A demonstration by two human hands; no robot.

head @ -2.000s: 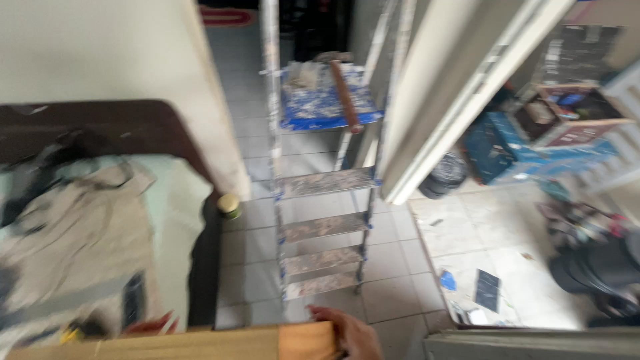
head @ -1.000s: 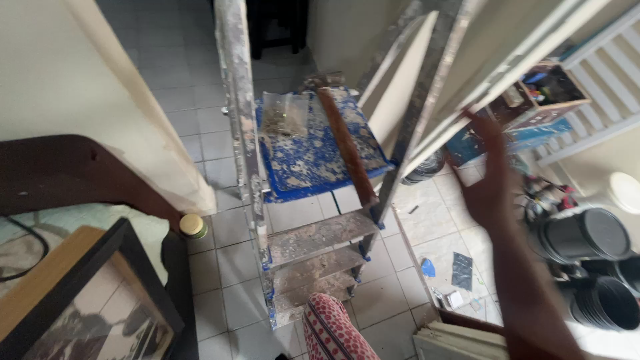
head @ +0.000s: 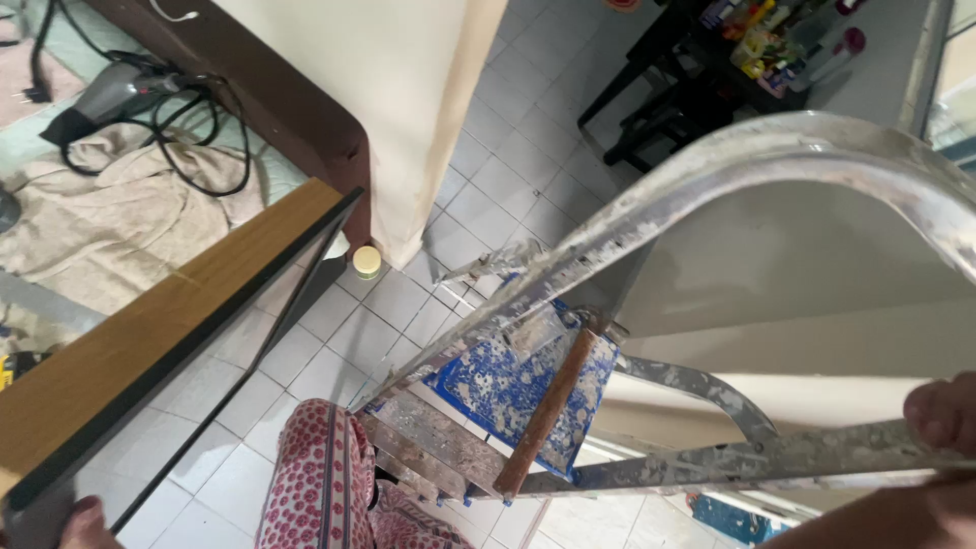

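At the lower left edge my left hand [head: 90, 526] grips the lower corner of a wood-and-black frame with a reflective pane [head: 183, 305]; most of the hand is cut off. My right hand [head: 942, 419] is closed on the paint-spattered metal rail of a stepladder [head: 686, 457] at the right edge. A hammer with a wooden handle [head: 545, 419] lies across the ladder's blue, paint-spotted top tray [head: 488, 377], beside a small clear plastic bag [head: 534, 332]. The ladder's curved top rail [head: 808, 141] arches across the upper right.
A hair dryer [head: 114, 95] with a black cord and a beige cloth [head: 137, 206] lie on the bed at left. A lidded jar [head: 367, 261] stands on the tiled floor by the wall's end [head: 412, 152]. A dark table with bottles [head: 717, 46] is at the back.
My right hand, raised in the air one second ago, now holds the ladder rail. The ladder and tray appear closer, and the view has turned.
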